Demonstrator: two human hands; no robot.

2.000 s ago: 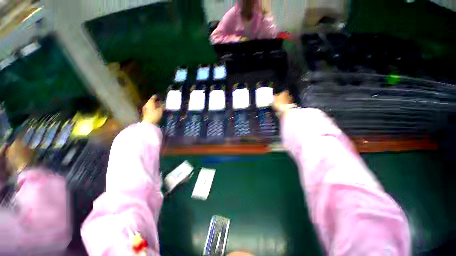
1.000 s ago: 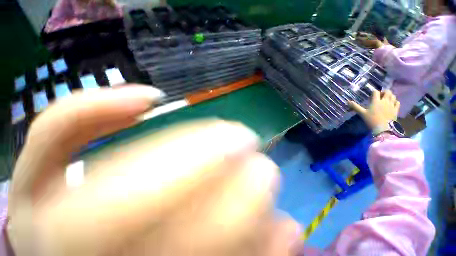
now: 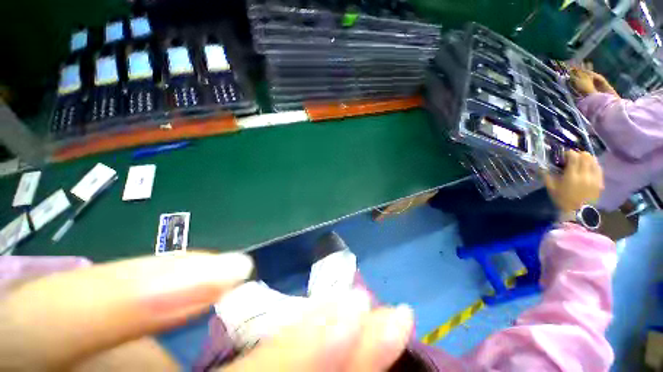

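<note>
A clear blister tray with phones in its pockets sits tilted on a stack at the right, its left edge raised. My right hand, with a round watch on the wrist, grips the tray's near right corner. My left hand is very close to the camera, large and blurred at the bottom. Its thumb and fingers are apart and nothing shows between them. White batteries lie on the green mat at the left. One with a dark label lies nearer me.
A tray of open phones with lit screens stands behind the orange ledge. Stacked trays stand beside it. A blue pen lies near the ledge. Another worker's pink sleeve and a blue stool are at the right.
My right hand has closed on the tray at the right, and the tray's left side has risen. My left hand has moved lower in the picture, uncovering the mat and batteries.
</note>
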